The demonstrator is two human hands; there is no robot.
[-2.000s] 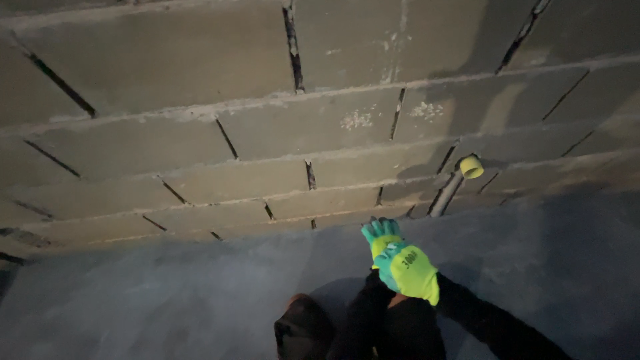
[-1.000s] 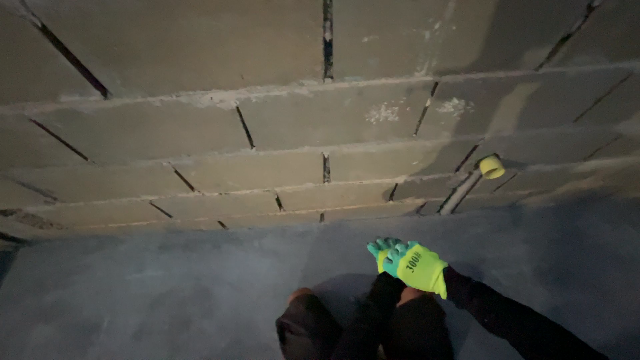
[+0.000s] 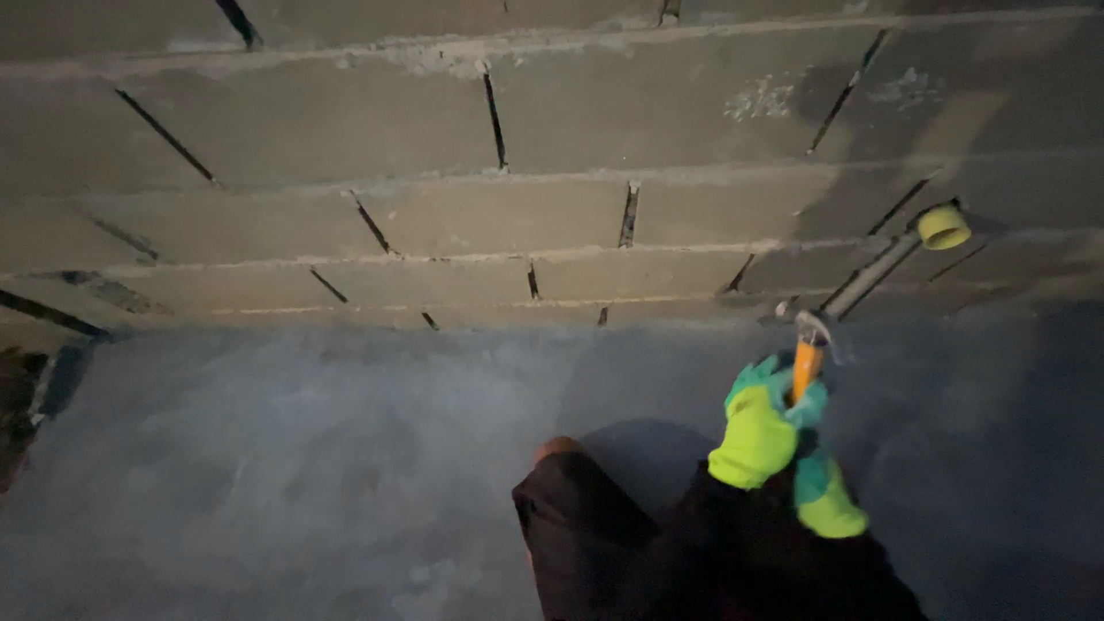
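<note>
My left hand point(image 3: 755, 431), in a yellow-green glove with teal palm and fingers, is shut around the orange handle of a claw hammer point(image 3: 809, 352). The hammer's metal head points up, near the foot of the block wall and just left of a grey pipe point(image 3: 875, 272). My right hand point(image 3: 828, 500), gloved alike, lies just below and right of my left hand. Its fingers are partly hidden, and whether they touch the handle does not show.
A concrete block wall point(image 3: 552, 112) with dark vertical gaps between its blocks runs across the top. A yellow cap or fitting point(image 3: 944, 227) tops the pipe, which stands against the wall. Grey floor point(image 3: 302, 457) spreads below. My knees, in dark cloth, are at the bottom.
The orange-handled hammer now shows in my left hand; neither earlier frame shows it clearly. My hands, earlier overlapping with the right on top, are now apart, the right one lower.
</note>
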